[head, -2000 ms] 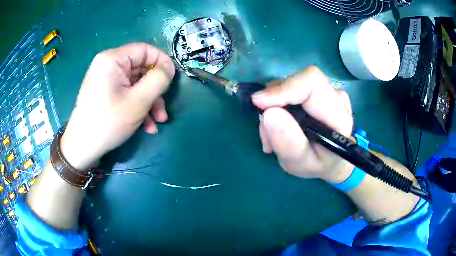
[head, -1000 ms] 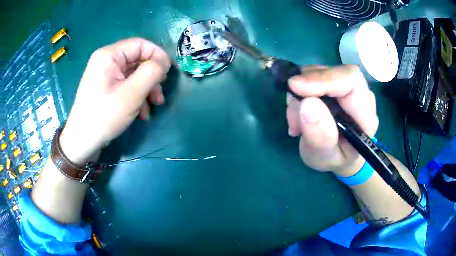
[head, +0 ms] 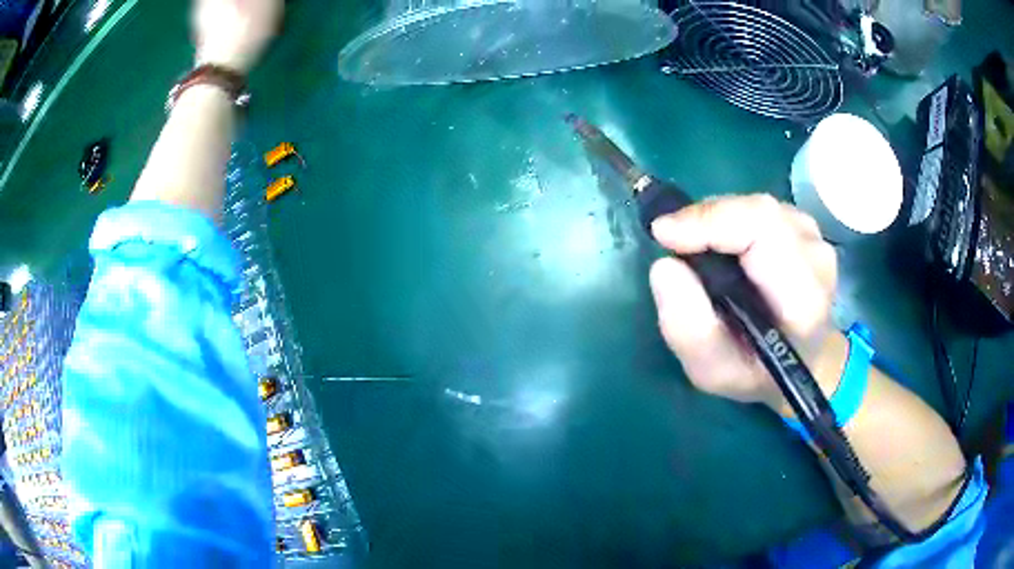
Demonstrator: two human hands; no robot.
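Note:
My right hand [head: 751, 295] holds the black soldering iron [head: 767, 333] marked "907"; its tip points up and left over the green mat [head: 467, 289]. My left hand [head: 236, 31] is at the top left edge, partly cut off; its fingers are out of the picture, so I cannot tell what it holds. The round device is not seen on the mat in front of me. Two orange components [head: 280, 188] lie beyond the clear blister tray [head: 254, 278], which my left sleeve partly covers. A thin silvery solder wire [head: 367, 379] lies on the mat.
A clear plastic lid [head: 500, 45] and a black fan guard [head: 762, 61] are at the far edge. A white round tub [head: 847, 172] stands beside the black soldering station [head: 945, 189] at right. A small black item [head: 93, 161] lies far left. Another tray of orange parts [head: 25, 389] is at lower left.
My left hand has moved from the middle to the far top left. The round device has gone from the mat. The iron is still held. The view has shifted, showing more of the far edge.

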